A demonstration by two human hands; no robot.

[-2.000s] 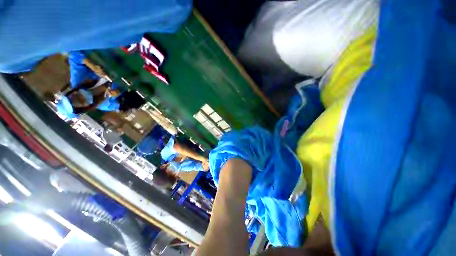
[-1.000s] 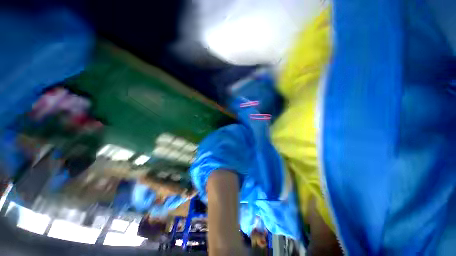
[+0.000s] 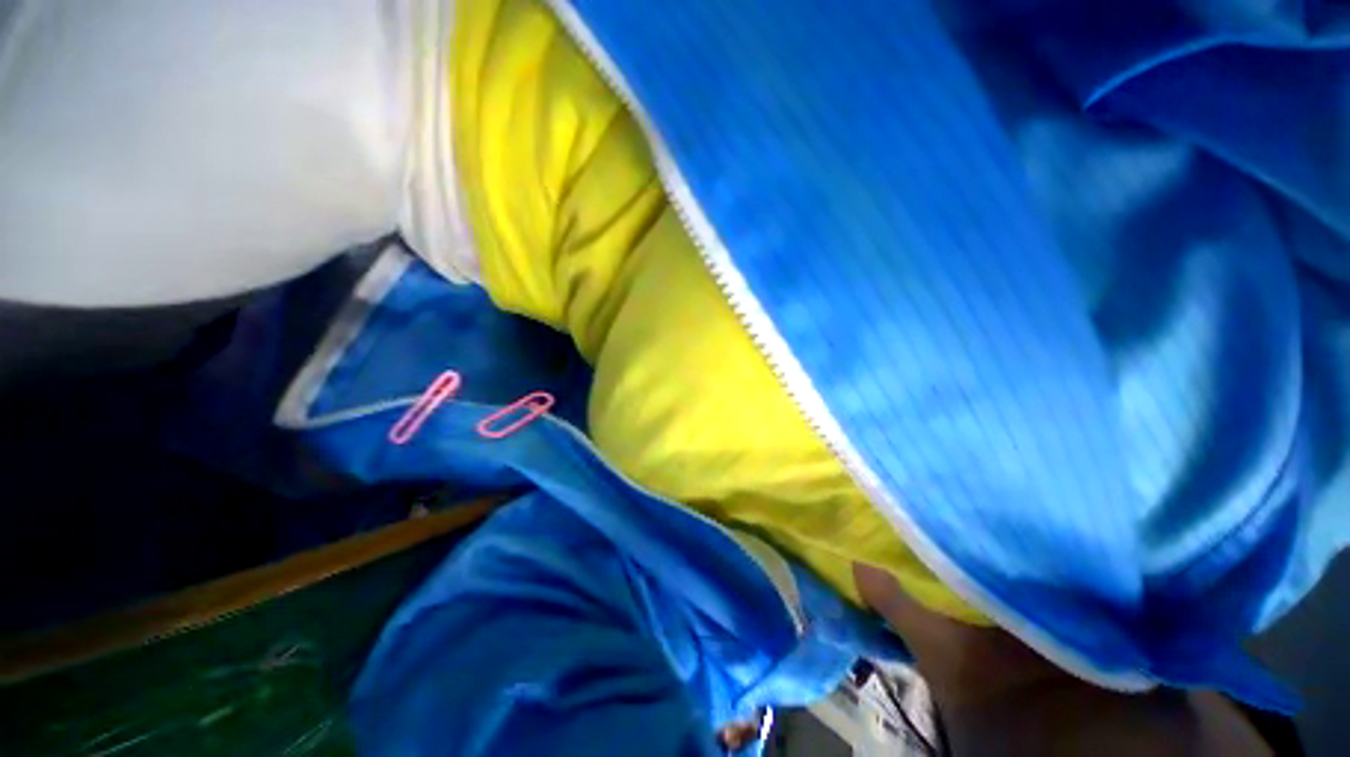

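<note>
Neither of my hands shows; both are out of the picture. My light blue smock (image 3: pixel 948 296) with its white zip edge fills the right side and hangs open over a yellow shirt (image 3: pixel 666 370). Two pink clips, one (image 3: pixel 427 408) beside the other (image 3: pixel 515 416), sit on the other smock edge left of the shirt. A blue sleeve (image 3: pixel 511 636) is bunched at the lower middle, and no hand shows from it. Dark, blurred skin (image 3: pixel 1022 680) shows at the bottom right below the shirt; no fingers can be made out there.
The green bench top (image 3: pixel 193 680) with a brown edge strip (image 3: pixel 252 590) crosses the lower left. White cloth (image 3: pixel 193 148) fills the upper left, with a dark area under it. A small bit of white structure with a black cable (image 3: pixel 888 703) shows at the bottom.
The view has swung onto the clothing. The bare forearm below the sleeve, the red-and-white pieces, the white pieces and the factory floor have left the picture. The pink clips now show larger and sharper.
</note>
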